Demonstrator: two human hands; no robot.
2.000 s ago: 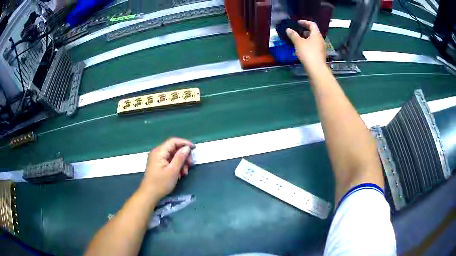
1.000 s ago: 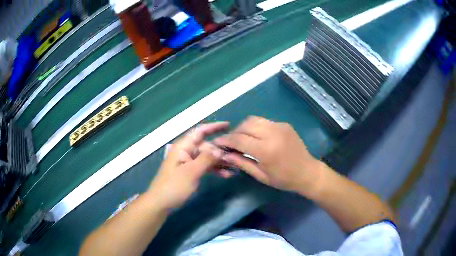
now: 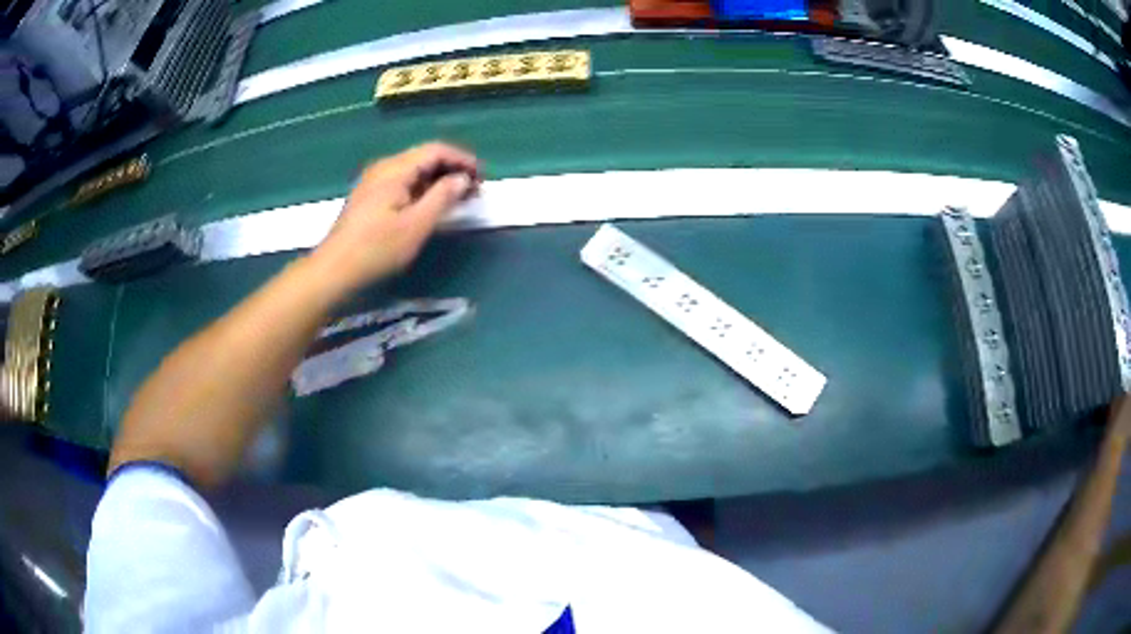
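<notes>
A pale silver-grey cover plate (image 3: 705, 320) lies aslant on the green mat in front of me, with clusters of small holes along it. My left hand (image 3: 416, 202) is over the white strip, left of the plate and not touching it. Its fingers are curled and slightly blurred; whether something small is pinched in them cannot be told. Of my right arm only the forearm shows at the lower right edge; the hand is cut off by the picture's edge, beside the stacked grey plates (image 3: 1048, 303).
A brass-coloured bar (image 3: 484, 76) lies beyond my left hand. Spare grey bars (image 3: 140, 247) and a gold bar block (image 3: 27, 356) are at the left. A worn tape patch (image 3: 372, 347) is below my left hand. A reddish-brown stand (image 3: 670, 13) is at the top.
My hands were together at the centre and are now apart. My left hand has moved left; my right hand has gone out past the right edge. The view has turned, uncovering the cover plate.
</notes>
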